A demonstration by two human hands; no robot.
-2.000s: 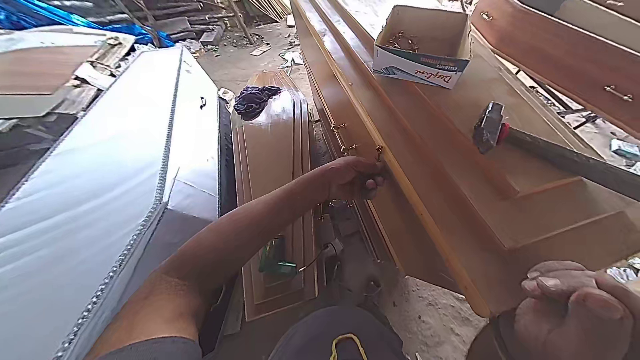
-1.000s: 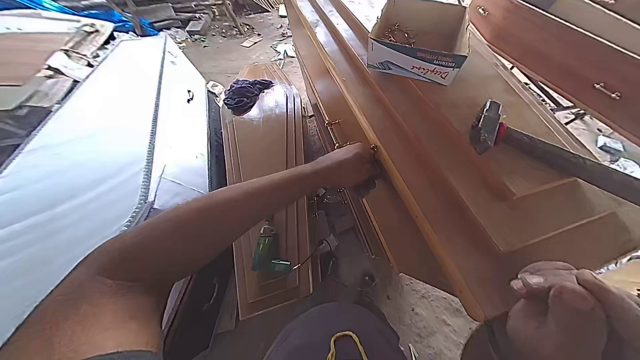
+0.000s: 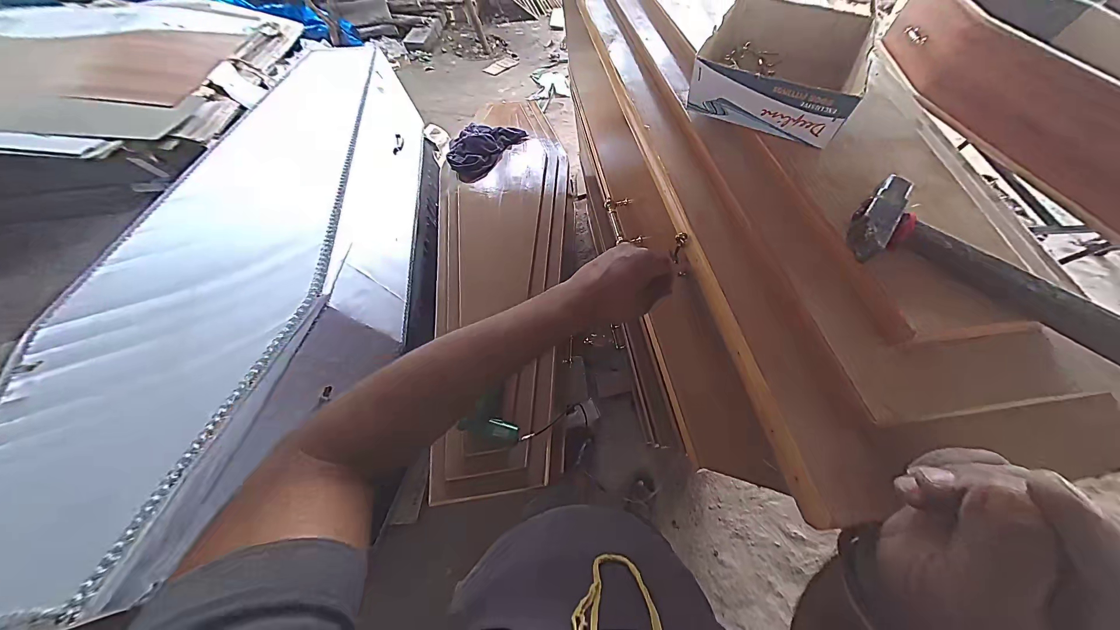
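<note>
My left hand [image 3: 626,280] is at the upper side of a varnished wooden coffin [image 3: 744,262], fingers bent beside a small brass-coloured fitting [image 3: 680,249] under the lid's edge. Whether the fingers grip it is hidden. Brass-coloured handle fittings [image 3: 618,223] show just left of the hand. My right hand [image 3: 984,534] rests near the coffin's close end, fingers curled; what lies inside them cannot be seen. A hammer [image 3: 884,219] lies on the lid. Beyond it, an open cardboard box [image 3: 770,109] holds small brass-coloured pieces.
A white padded, coffin-shaped piece [image 3: 201,262] with braided trim stands at left. Between lies a narrower wooden coffin lid [image 3: 490,245] with a dark cloth [image 3: 479,150] and a green tool [image 3: 490,429] on it. A reddish coffin [image 3: 1006,96] stands at upper right.
My left hand has shifted slightly away from the fitting at the lid's edge, which it covered a second ago. The right hand, hammer and box stay in about the same places.
</note>
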